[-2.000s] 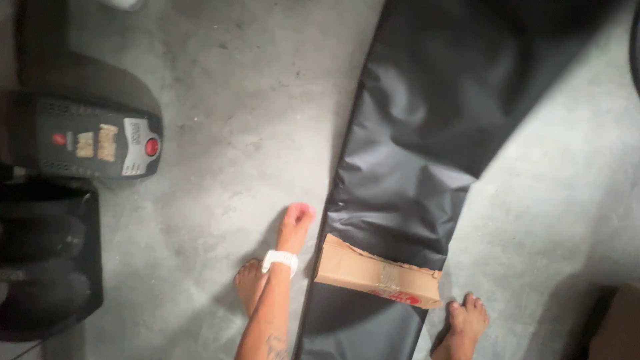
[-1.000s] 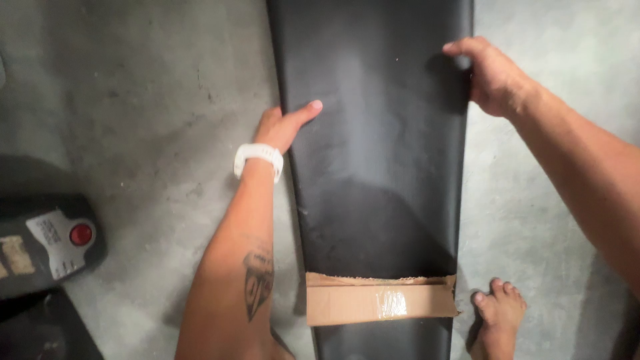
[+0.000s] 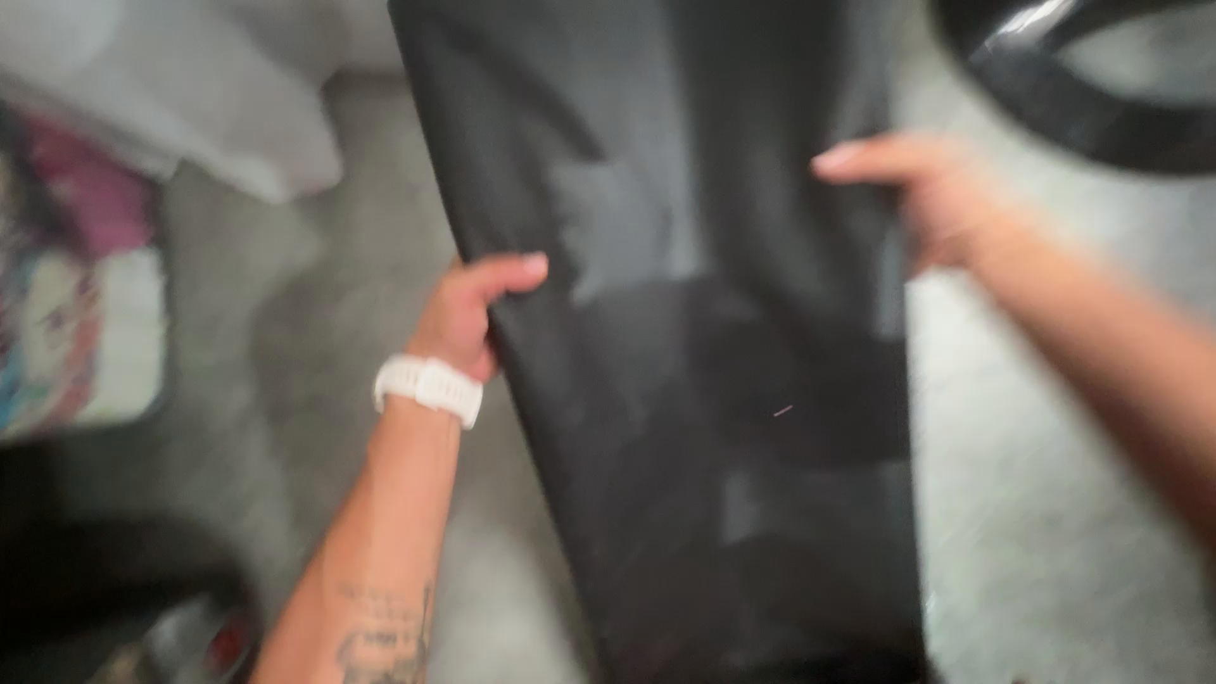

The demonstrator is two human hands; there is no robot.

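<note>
A long black sheet of smooth, leather-like material (image 3: 665, 380) runs from the top of the head view to the bottom, with soft creases and light reflections. My left hand (image 3: 475, 309), below a white wristband, grips its left edge, thumb on top and fingers curled under. On the right edge, somewhat higher, my right hand (image 3: 917, 195) holds it the same way, thumb on the surface; this hand is blurred and its fingers are hidden beneath the material. A small pale thread or mark (image 3: 783, 410) lies on the black surface.
Pale grey fabric or plastic (image 3: 237, 104) hangs at the upper left, above a multicoloured printed item (image 3: 85, 332). A dark object with a red part (image 3: 226, 646) is at the lower left. A glossy black curved object (image 3: 1026, 95) stands at the upper right, on the grey floor (image 3: 1026, 475).
Two seconds ago only my left arm showed; both hands have since come onto the black material's edges. The cardboard piece seen across it earlier is out of view. The view has shifted greatly.
</note>
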